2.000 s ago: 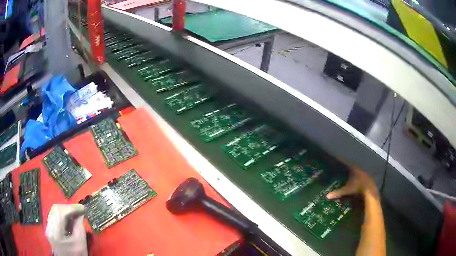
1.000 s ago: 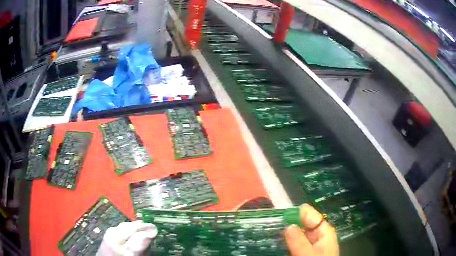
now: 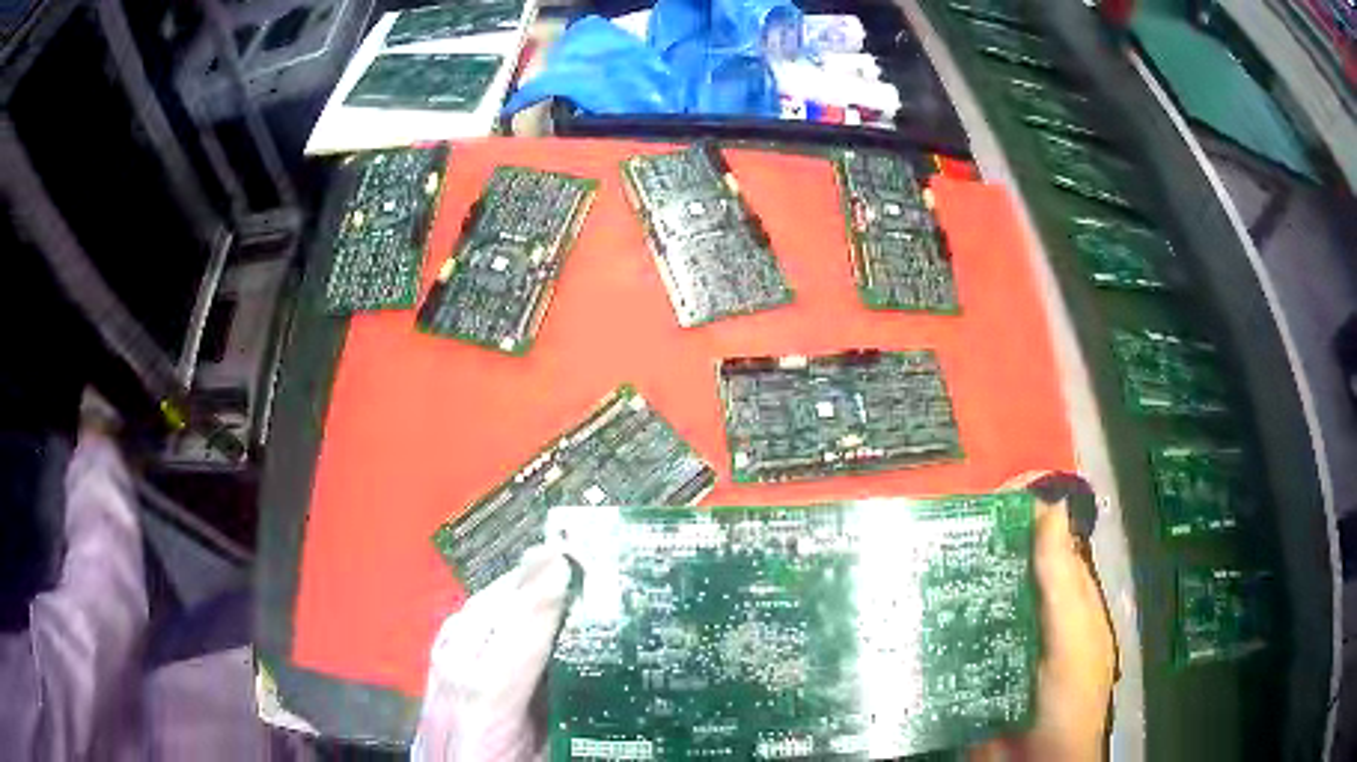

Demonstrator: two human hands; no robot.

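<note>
A green circuit board [image 3: 789, 633] is held up close in front of me, its flat shiny solder side facing me, with a bright glare right of its middle. My left hand [image 3: 499, 655], in a white glove, grips its left edge. My right hand [image 3: 1075, 640], bare, grips its right edge. The board's bottom edge reaches the picture's rim. Several other boards lie component side up on the red-orange mat [image 3: 387, 506]; one [image 3: 841, 414] lies just beyond the held board, another [image 3: 573, 484] is tilted and partly hidden by it. Part of the dark scanner head [image 3: 1066, 500] shows behind my right hand.
The conveyor belt [image 3: 1139, 573] with several green boards runs along the right. A black tray [image 3: 930, 112] with blue plastic [image 3: 700, 60] and white items stands at the far end. Boards lie on a white sheet [image 3: 335, 127] at far left. Another person's sleeve [image 3: 97, 551] shows at left.
The board picked off the belt has been raised and tilted, so its solder side now faces me, held in both hands. The view has turned towards the mat and the left side.
</note>
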